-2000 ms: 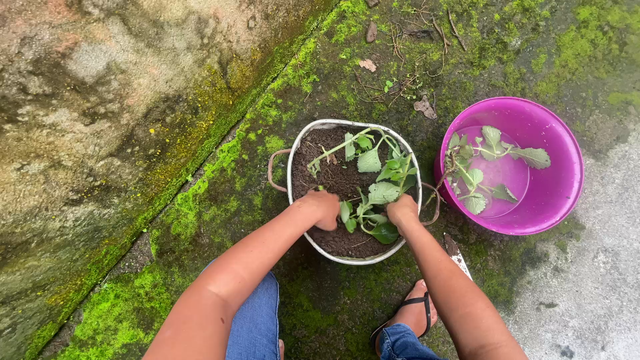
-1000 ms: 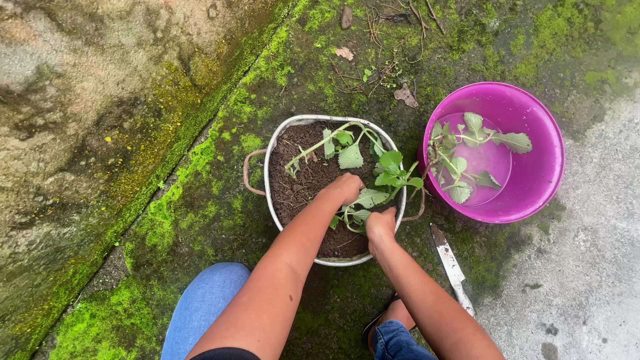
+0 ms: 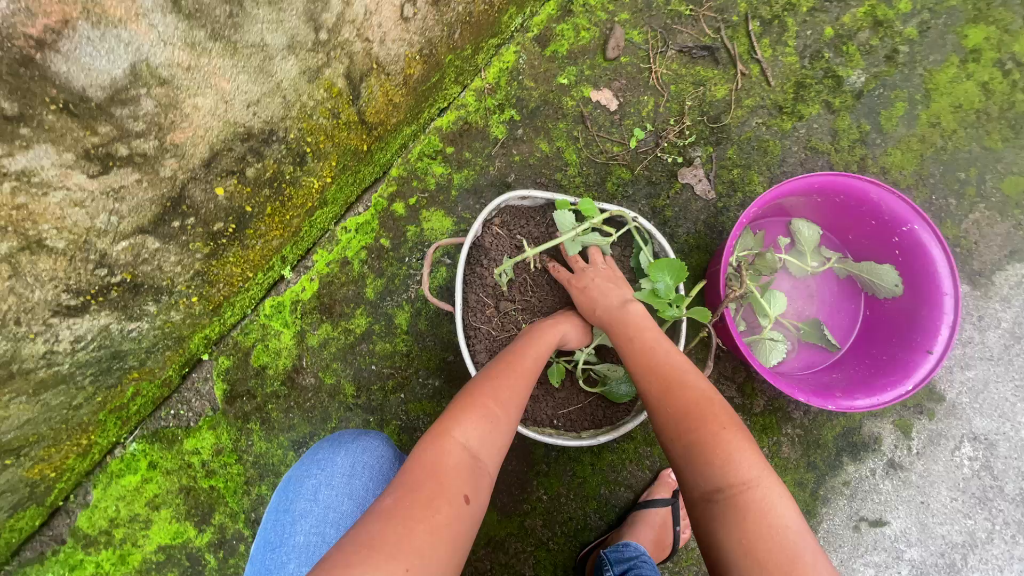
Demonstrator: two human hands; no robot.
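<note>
A white-rimmed pot (image 3: 466, 320) with side handles holds dark soil (image 3: 504, 308) and several leafy green cuttings (image 3: 668, 280). My left hand (image 3: 566, 330) is at the middle of the soil, its fingers bent down and mostly hidden beside my right hand. Spread over the soil just above it, my right hand (image 3: 594, 286) has its fingertips near the leaves of a cutting whose pale stem (image 3: 532, 252) lies across the upper part of the pot. More leaves (image 3: 612, 382) lie under and between my wrists, toward the near rim.
A magenta plastic tub (image 3: 904, 352) with leafy cuttings (image 3: 872, 278) in it stands right of the pot. A mossy stone wall (image 3: 200, 160) runs along the left. Twigs and dry leaves (image 3: 696, 178) lie beyond the pot. My sandaled foot (image 3: 652, 520) is near its front.
My right hand has moved from the pot's lower right up to the middle of the soil, and its fingers have spread. The knife seen right of my right arm earlier is out of sight.
</note>
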